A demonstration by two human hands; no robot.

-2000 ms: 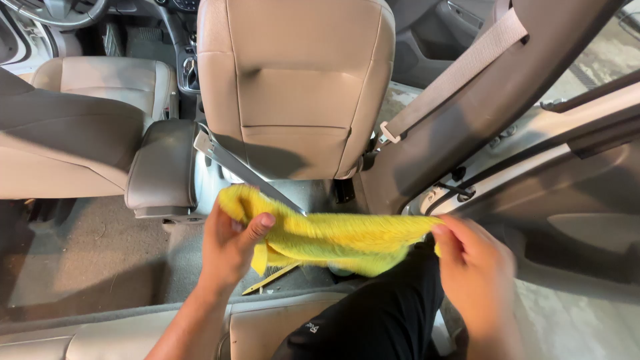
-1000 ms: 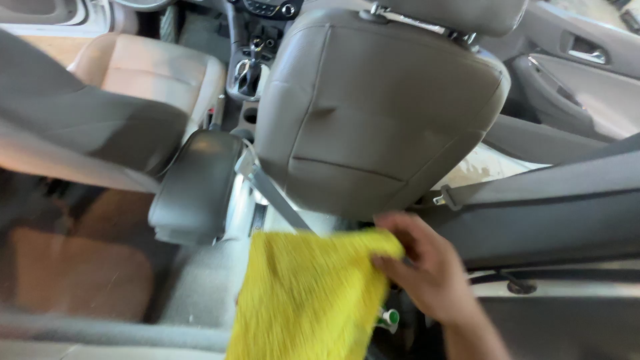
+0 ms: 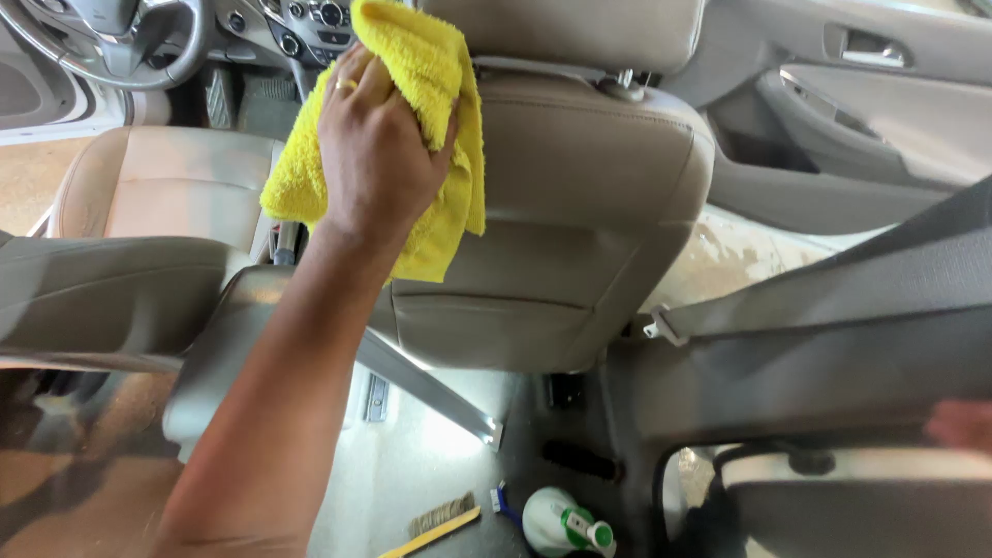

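Observation:
My left hand (image 3: 380,147), with a ring on one finger, presses a yellow microfiber cloth (image 3: 442,77) against the upper left side of a front seat's grey leather backrest (image 3: 573,178). The cloth is bunched under the palm and hangs out on both sides of the fingers. Only a blurred part of my right hand (image 3: 961,425) shows at the right edge, near the door pillar; its fingers cannot be made out. Above the backrest is the headrest (image 3: 566,31) on metal posts.
On the floor lie a yellow-handled brush (image 3: 442,523), a small blue brush (image 3: 504,504) and a white bottle with a green cap (image 3: 558,523). A seat belt (image 3: 837,298) runs along the pillar at right. The centre armrest (image 3: 225,349) and steering wheel (image 3: 124,46) are at left.
Two seconds ago both hands held the cloth; one second ago my right hand held it low, before the backrest. Now it is in my left hand, up on the backrest, and my right hand is apart from it.

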